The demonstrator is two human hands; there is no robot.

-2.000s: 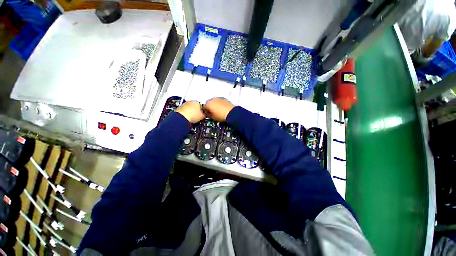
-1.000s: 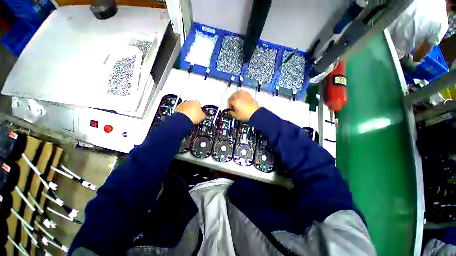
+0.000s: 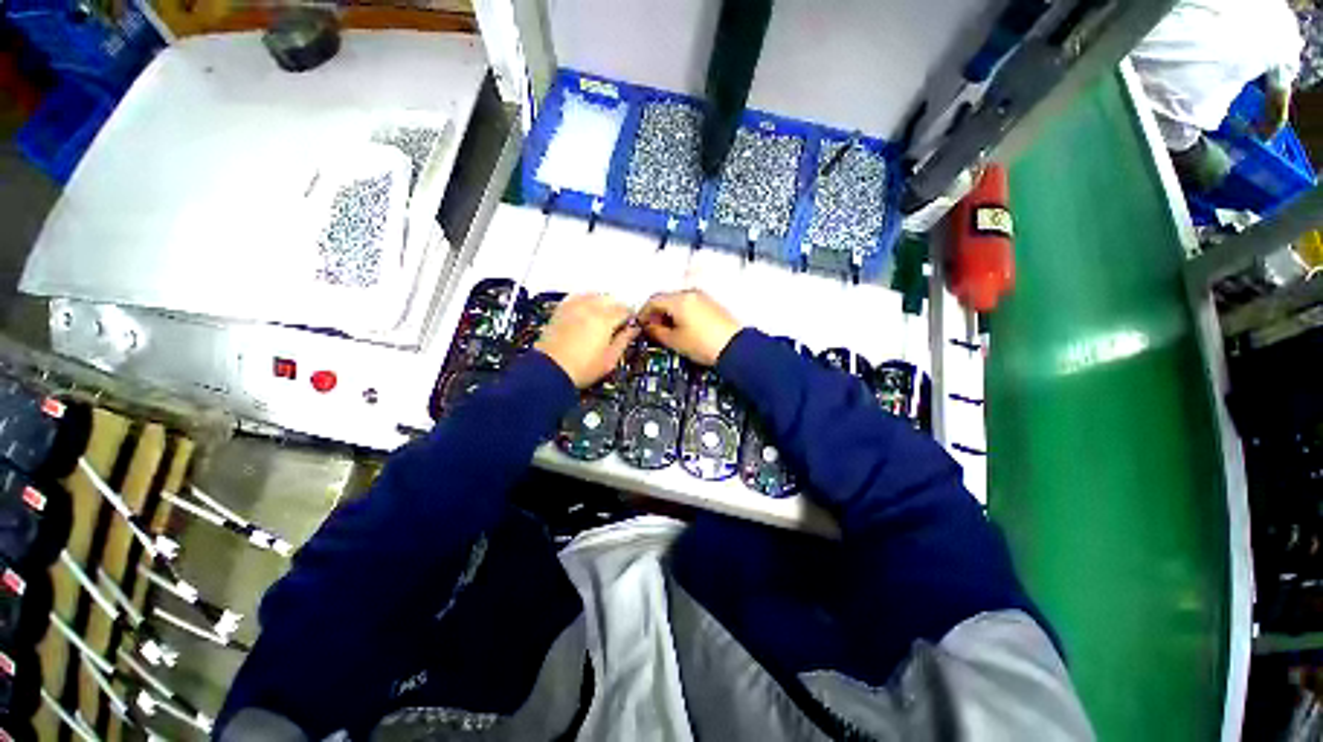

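Note:
A row of open black housings (image 3: pixel 650 432) with circuit boards lies side by side on the white bench, each with a dark disc and pale centre at the end nearest me. My left hand (image 3: pixel 586 336) and my right hand (image 3: pixel 688 325) are bare and meet over the far ends of the middle housings. Their fingertips are pinched close together at a thin lead wire or a housing's end. What the fingertips hold is too small to tell. My right sleeve covers part of the row.
Blue parts bins (image 3: pixel 665 167) stand along the back under a hanging black tool (image 3: pixel 737 73). A white control box (image 3: pixel 261 189) is at left, above closed black units (image 3: pixel 26 500) on a rack. A red bottle (image 3: pixel 982 239) and a green conveyor belt (image 3: pixel 1095 377) are at right. A person stands beyond.
My hands were together, then apart over different housings, and are now together again. Since the last earlier frame my left hand has moved right and my right hand slightly down and left.

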